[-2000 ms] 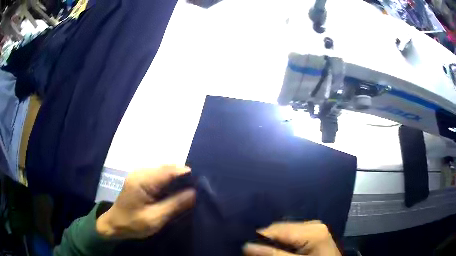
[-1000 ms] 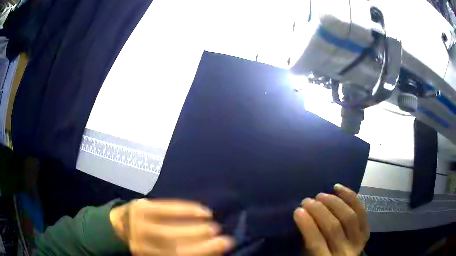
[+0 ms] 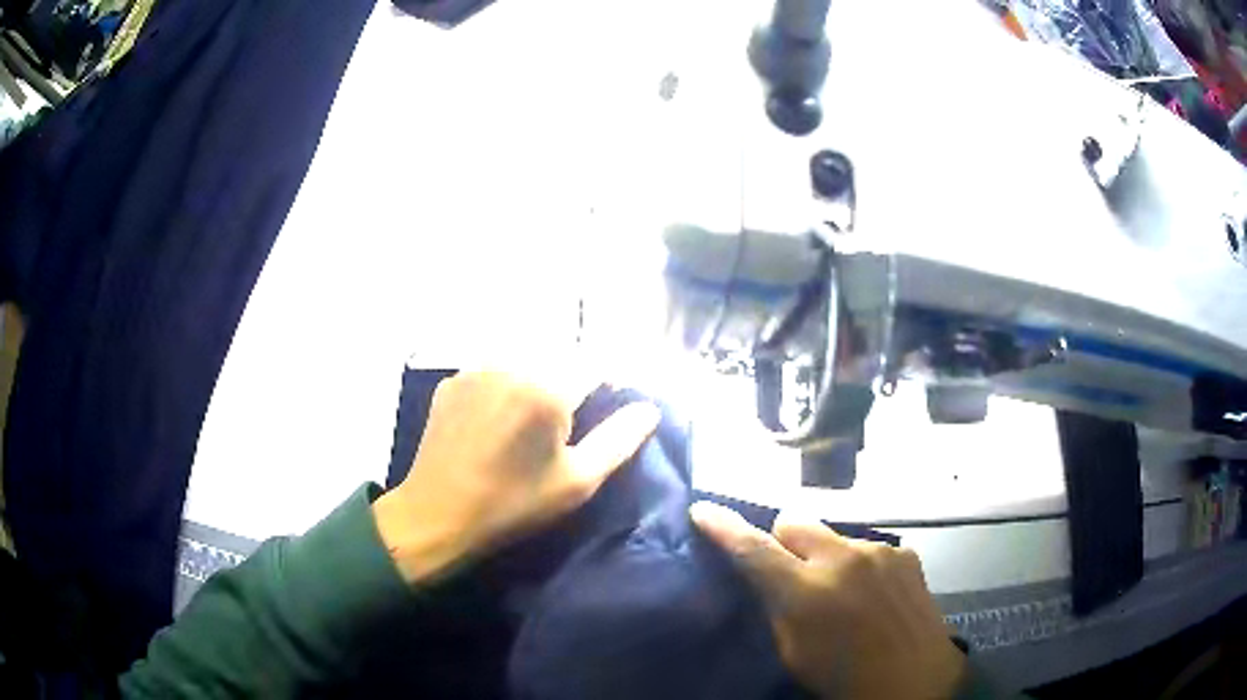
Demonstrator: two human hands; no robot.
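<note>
My left hand (image 3: 499,458) grips a bunched upper layer of the navy cloth piece (image 3: 643,588) just left of the machine's needle area, thumb on top. My right hand (image 3: 848,595) lies on the same piece, fingertips pinching its right side at a fold. The cloth is raised and folded between the hands, and a flat dark part shows left of my left hand. The white sewing machine head (image 3: 766,294) with a blue stripe stands just beyond the fingertips. The presser foot and needle are lost in the lamp glare.
A large navy panel (image 3: 151,260) spreads over the left of the table and hangs off its edge. A narrow navy strip (image 3: 1101,506) lies at the right under the machine arm. The ruler tape (image 3: 1012,626) runs along the front edge. Plastic-wrapped items show at the top right.
The piece lay flat with both hands near its lower edge; now it is folded and bunched, and my left hand has moved up toward the needle. The view has shifted.
</note>
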